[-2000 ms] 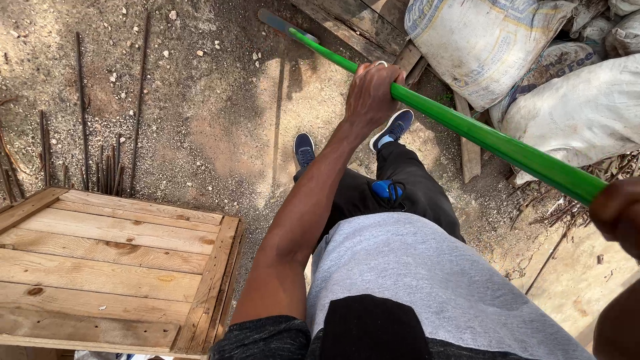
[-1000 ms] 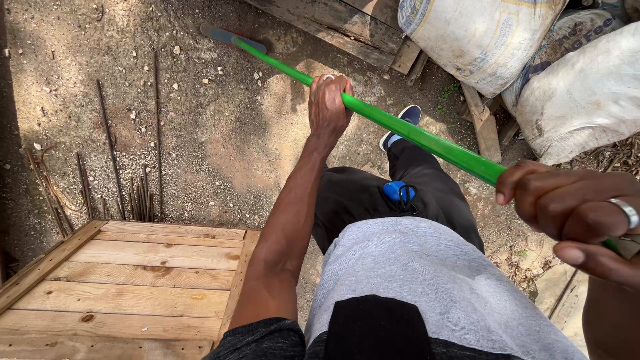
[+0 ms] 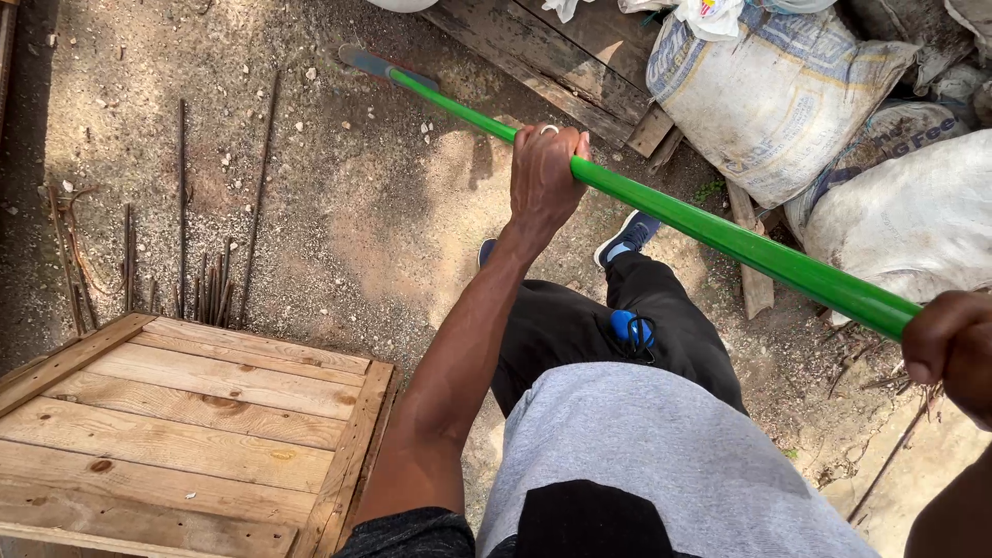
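Observation:
A long green handle (image 3: 744, 236) slants across the view, from a flat bluish-grey head (image 3: 385, 65) on the ground at top left to the right edge. The tool looks like a push broom or rake seen from above; which one, I cannot tell. My left hand (image 3: 547, 174), with a ring on one finger, is closed around the handle's middle. My right hand (image 3: 955, 353) grips its upper end at the right edge, partly cut off by the frame. Both my feet stand below the handle.
A wooden plank crate or box top (image 3: 201, 426) stands at lower left. Thin metal rods (image 3: 182, 205) lie behind it. Weathered boards (image 3: 558, 66) rest at the top. Filled woven sacks (image 3: 763, 101) are piled at right, near a short wood piece (image 3: 748, 256). Gravelly ground (image 3: 372, 209) lies between.
Both hands keep hold of the green handle throughout. The right hand shows less than one second ago, now nearer the right edge. The view has shifted somewhat.

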